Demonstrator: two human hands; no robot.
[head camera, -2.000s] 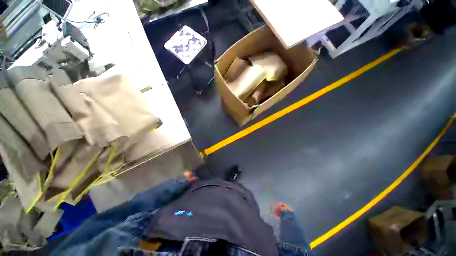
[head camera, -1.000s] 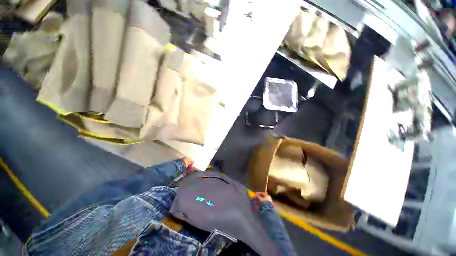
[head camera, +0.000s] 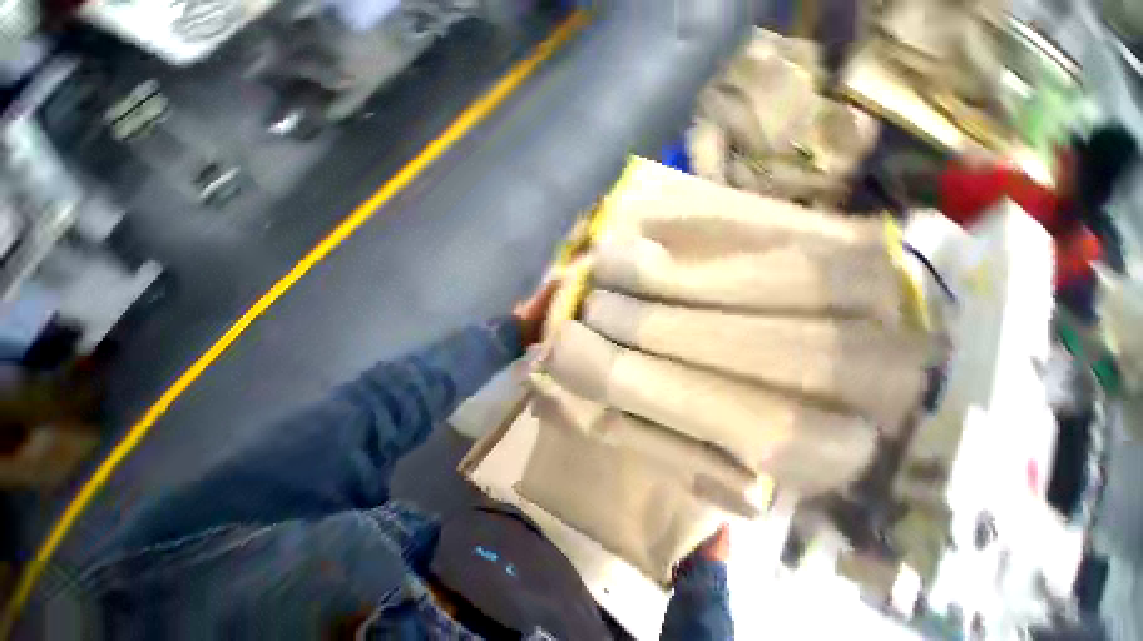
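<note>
A stack of beige fabric pieces (head camera: 752, 338) with yellow trim lies fanned in overlapping folds before me, over the white table's near end. My left hand (head camera: 539, 309) is at the stack's left edge, by the yellow trim, and grips it; its fingers are partly hidden. My right hand (head camera: 715, 546) is small and blurred at the stack's near corner, touching or very close to the fabric; its grip cannot be made out.
The white table (head camera: 1003, 438) runs along the right, with blurred items on it. A heap of beige pieces (head camera: 783, 119) lies beyond the stack. A person in red (head camera: 1003, 188) is at the upper right. A yellow floor line (head camera: 313, 257) crosses the grey aisle on the left.
The view has swung left, bringing the stack to the centre; the cardboard box and stool have left the picture. My hands have moved from beside the apron to the stack's edges.
</note>
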